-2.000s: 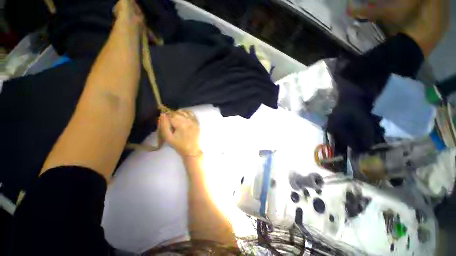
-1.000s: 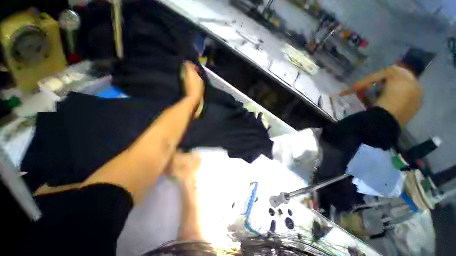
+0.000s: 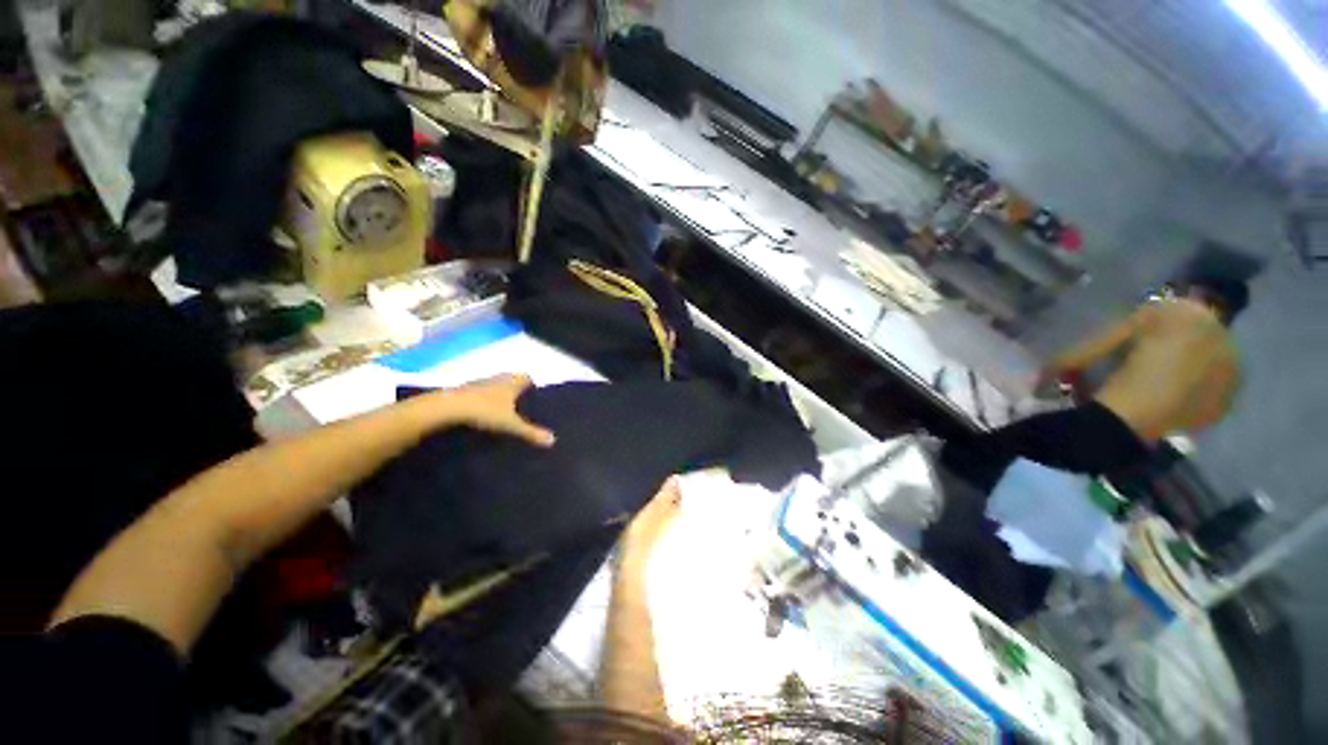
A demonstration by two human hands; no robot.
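Black fabric pieces lie stacked across the table and hang down toward my lap. My left hand rests on top near their far left edge, fingers spread. My right hand is at the near right edge of the pieces, partly lost in glare; whether it grips cloth cannot be told. A yellowish strip lies loosely on the black heap behind. Another yellowish strip lies over the cloth near my lap. The white sewing machine head with a blue stripe is to the right.
A cream-yellow machine and a tray of small items are at the far left. Pale blue sheets and clear plastic are behind the machine head. A long worktable runs behind; a person bends over it at right.
The view has swung up and left. My left hand has drawn back from the rear heap and lies on the nearer pieces. The yellowish strip both hands held lies loose behind. My right hand moved to the fabric's edge.
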